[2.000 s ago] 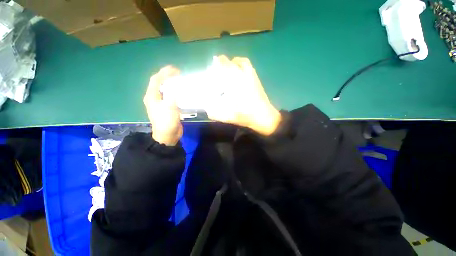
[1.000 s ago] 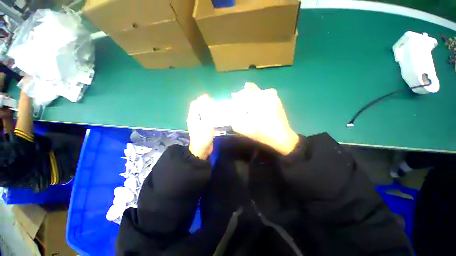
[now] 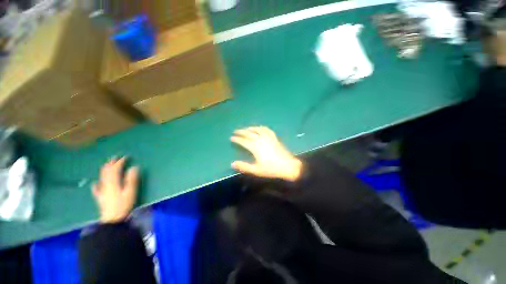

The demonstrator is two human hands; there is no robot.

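My left hand (image 3: 116, 191) is over the bench at the left, fingers apart, with nothing seen in it. My right hand (image 3: 266, 154) is over the bench's front edge near the middle, thumb and fingers apart, empty. The part-built camera unit (image 3: 344, 54), white, lies on the green bench (image 3: 261, 83) beyond my right hand. Its thin black cable trails toward the front edge and is blurred. The open battery carton (image 3: 172, 77) stands beyond and between my hands, with a blue battery pack (image 3: 135, 37) showing in it. The view is motion-blurred.
Closed cartons (image 3: 61, 83) stand left of the open one. A plastic bag (image 3: 18, 188) lies far left. A brown metal heap (image 3: 398, 33) and small white parts (image 3: 438, 19) lie at the far right. The blue bin (image 3: 177, 236) is below the edge. A dark sleeve (image 3: 488, 105) shows at right.
My hands have moved apart and no longer hold the bright white thing. The view has turned, so the white unit and cartons appear further left. The blue pack in the carton shows more.
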